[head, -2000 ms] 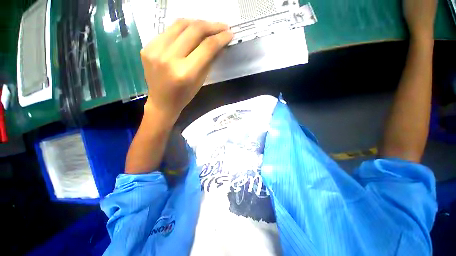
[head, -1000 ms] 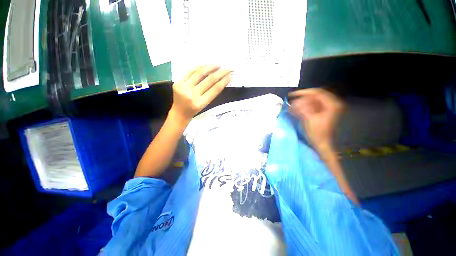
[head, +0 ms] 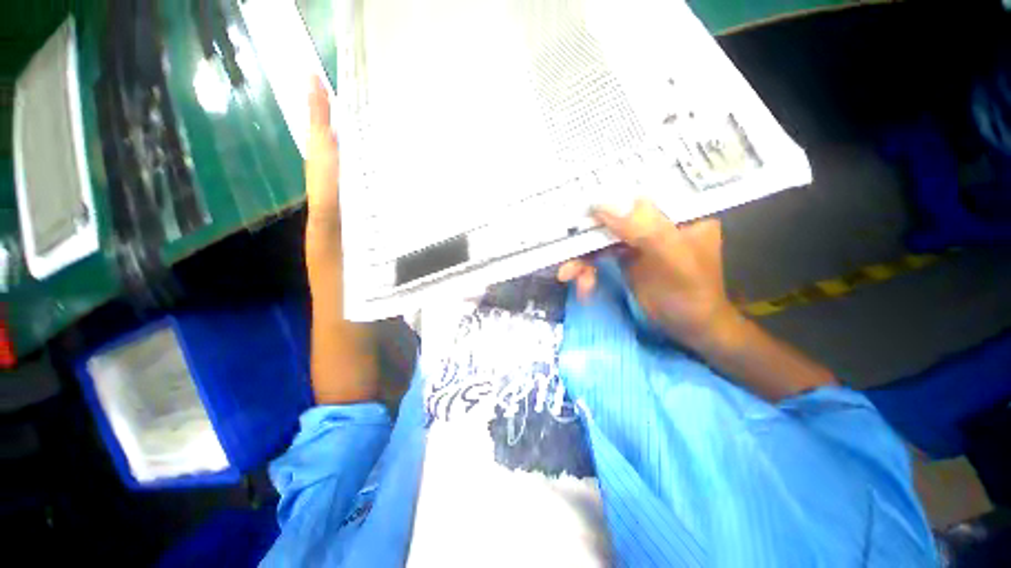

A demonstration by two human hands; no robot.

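A large white panel with a grey dot band and line marks is held over the bench's near edge, tilted, its near edge over my lap. A dark rectangle shows near its near left corner. It looks thick, possibly several panels together. My left hand is at the panel's left edge, partly hidden behind it. My right hand grips the near edge, with fingers on top and below.
A framed panel lies at the far left of the green bench. Glossy black pad sheets and clear film lie beside it. Another white strip or panel lies left of the held panel. A blue bin with pale sheets stands below left.
The panel has come nearer over the bench edge and turned. My right hand has moved from beside the bench to its near edge, and my left hand from its near left part to its left edge.
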